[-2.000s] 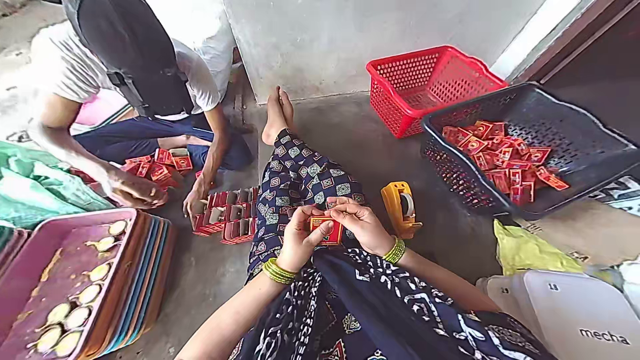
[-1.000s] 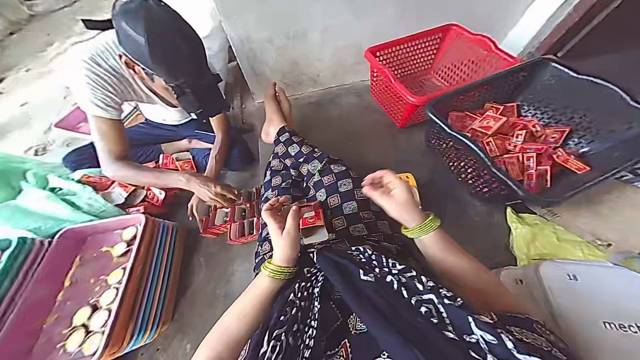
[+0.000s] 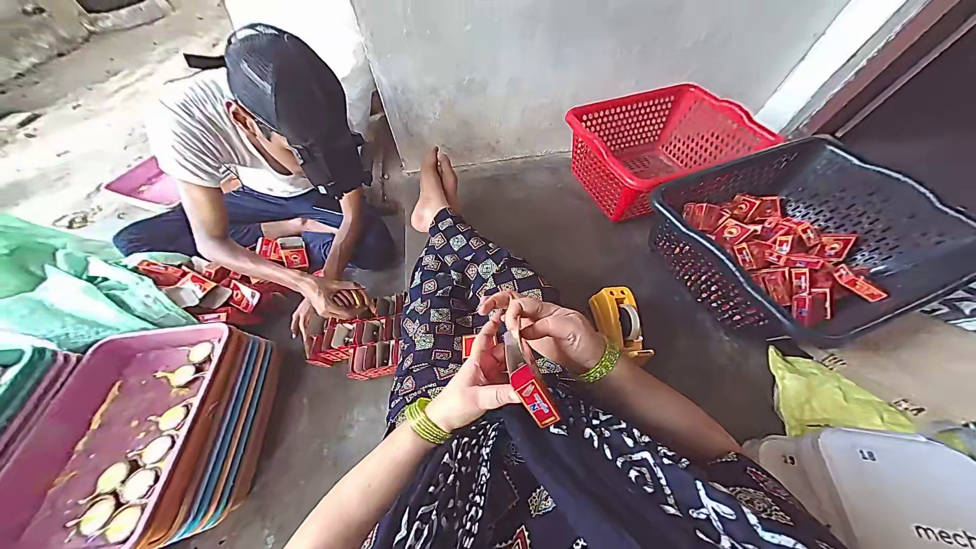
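Note:
My left hand (image 3: 476,381) holds a small red printed cardboard box (image 3: 535,395) above my lap, its side panel tilted toward me. My right hand (image 3: 557,332) has its fingers at the raised upper edge of that box; whether they pinch a flap is hard to tell. Another bit of red card shows behind my left fingers. Just beyond my right wrist, a yellow tape dispenser (image 3: 616,324) stands on the floor. Rows of open red boxes (image 3: 354,339) stand on the floor left of my legs, under a co-worker's hands.
A black plastic basket (image 3: 663,229) with several red boxes lies at right, beside a red basket (image 3: 610,171). Stacked trays (image 3: 221,427) with small round items stand at left, near a green sheet (image 3: 69,274) and loose boxes (image 3: 221,290). A co-worker (image 3: 252,168) sits front left.
My hands were apart a second ago, the right one raised over the tape dispenser; now they are together at the box. The box has turned, showing its printed side below my left thumb.

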